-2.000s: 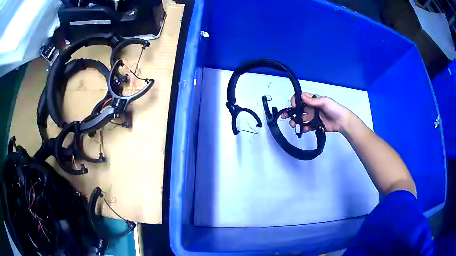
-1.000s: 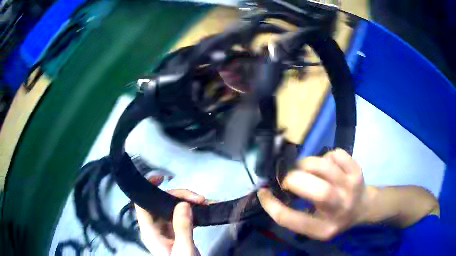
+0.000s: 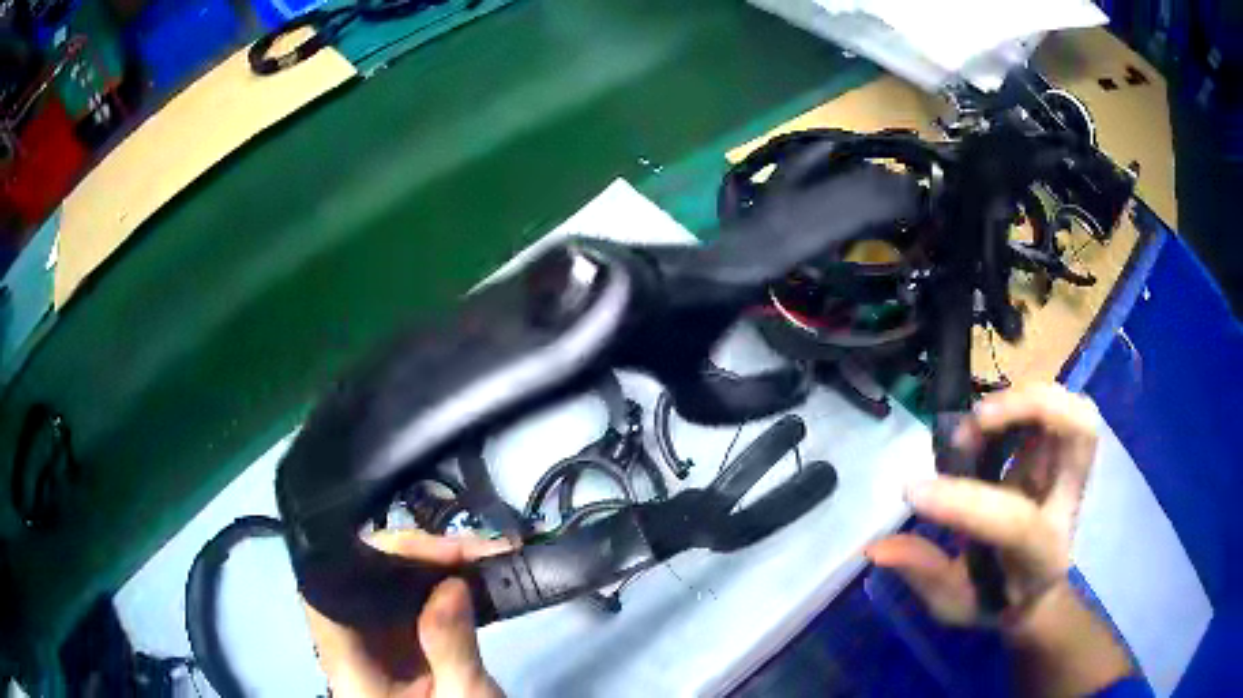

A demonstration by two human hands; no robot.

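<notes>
My left hand [image 3: 409, 634], at the lower left and cut off by the bottom edge, grips a large black headband [image 3: 450, 389]. The headband is held up close to the camera, partly blurred, with one forked yoke end [image 3: 763, 498] pointing right. My right hand [image 3: 1022, 505], at the lower right, has its fingers curled around a dark upright headband part [image 3: 952, 327]. Whether this joins the left hand's piece is hidden by blur and overlap. More headbands with yokes lie on a white sheet [image 3: 791, 600] behind and below the held piece.
A headband pile [image 3: 845, 259] lies at the upper right beside cardboard [image 3: 1138, 102]. The blue bin [image 3: 1186, 368] is at the right. A green surface [image 3: 450, 150] curves across the back, with another cardboard sheet [image 3: 177, 177] at the far left. White sheets [image 3: 954, 34] are at the top.
The view has turned left from the bin to the white sheet and green surface. My left hand has come into view on a headband. The held headband has turned from a round loop to side-on.
</notes>
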